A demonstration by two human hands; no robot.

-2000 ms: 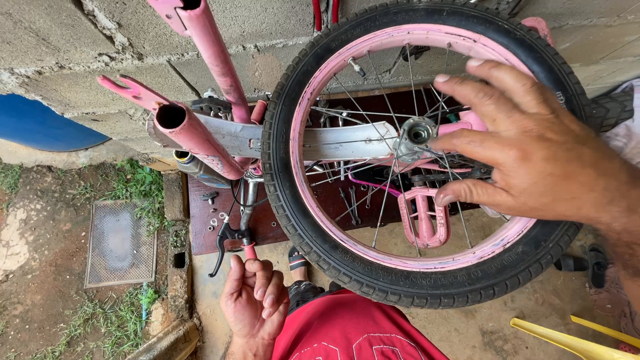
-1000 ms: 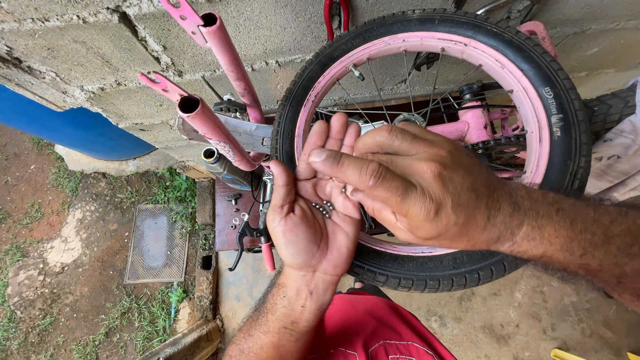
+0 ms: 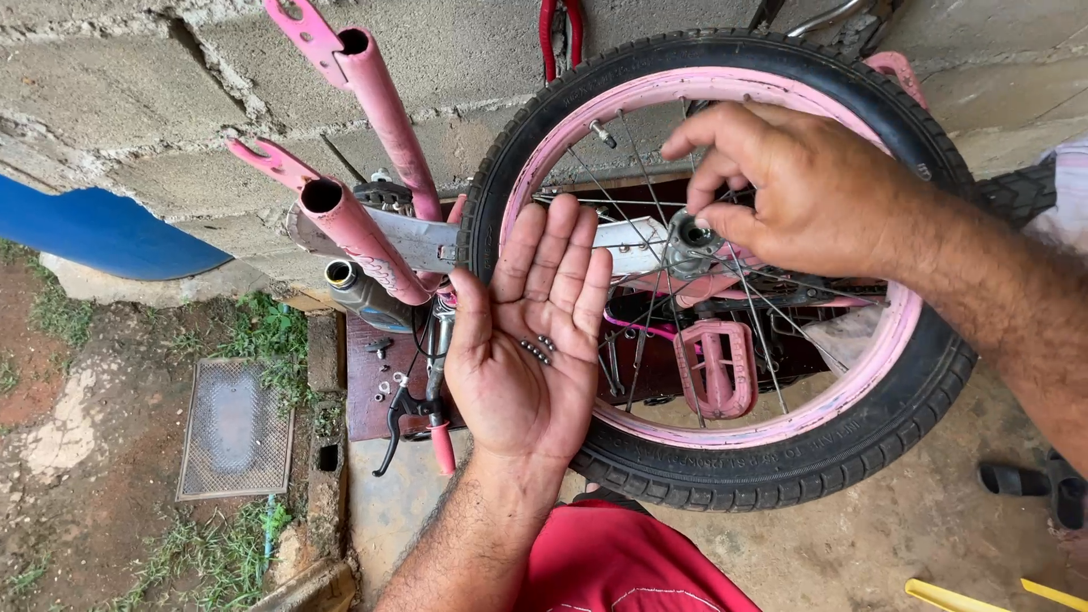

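Several small steel bearing balls (image 3: 537, 349) lie in the palm of my left hand (image 3: 531, 365), which is turned up with its fingers extended beside the wheel. My right hand (image 3: 778, 191) is over the wheel hub (image 3: 693, 242), thumb and forefinger at the rim of its open bearing cup. Whether a ball is between those fingertips cannot be told. The hub belongs to a bicycle wheel with a pink rim (image 3: 816, 433) and black tire (image 3: 748, 476), lying across the bicycle. Spokes run from the hub to the rim, partly hidden by both hands.
The pink fork (image 3: 387, 119) points up at the left, near a concrete block wall (image 3: 476, 51). Below it are a brake lever (image 3: 395, 425) and a dark bottle (image 3: 365, 297). A pink pedal (image 3: 718, 370) shows behind the spokes. Sandals (image 3: 1016, 480) lie at the right.
My left hand has come up from the handlebar grip and now holds balls in its palm. My right hand reached over to that palm a second ago and has since moved back to the hub.
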